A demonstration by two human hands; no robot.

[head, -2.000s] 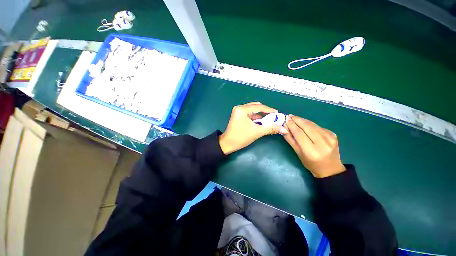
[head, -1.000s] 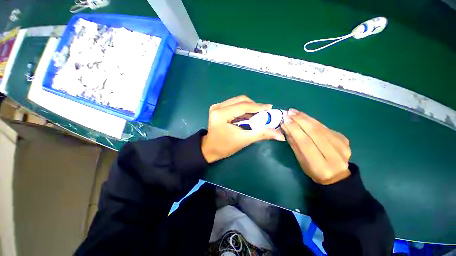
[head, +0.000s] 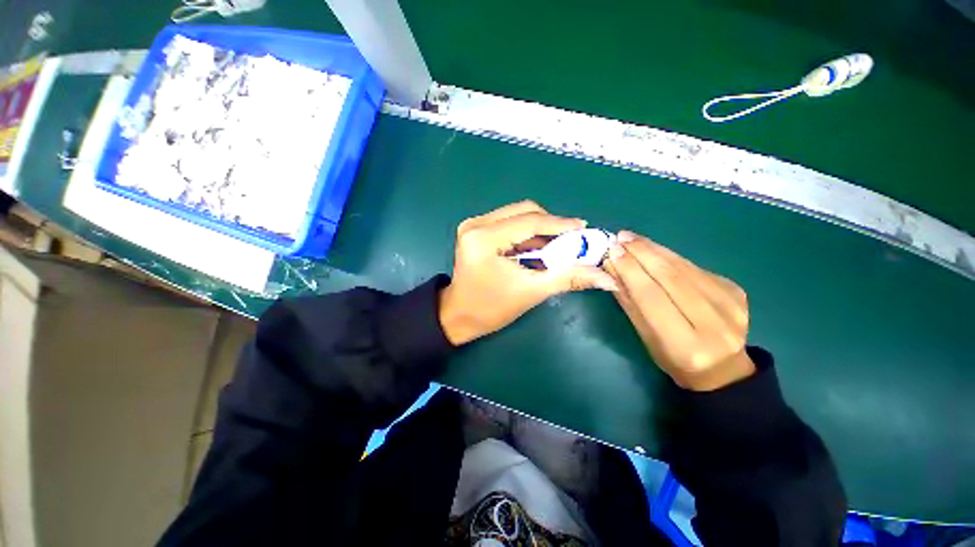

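Note:
A white handheld device (head: 573,249) with blue markings is held above the green bench. My left hand (head: 505,269) grips it between thumb and fingers, with its white cord end towards the palm. My right hand (head: 684,308) has its fingertips pinched together at the device's right end. Whether a small piece is between those fingertips is hidden. A blue bin (head: 340,171) full of jumbled white and grey small pieces (head: 241,134) stands at the left.
A worn white rail (head: 631,142) and a pale post (head: 385,48) divide the bench from the green belt. Another corded device (head: 839,75) lies on the belt, with one more at the upper left. White sheets lie under the bin. A brown carton (head: 118,374) stands lower left.
The camera view has shifted, so the bin now sits further left than at first. The device on the belt has moved right. Both hands stay together at the held device.

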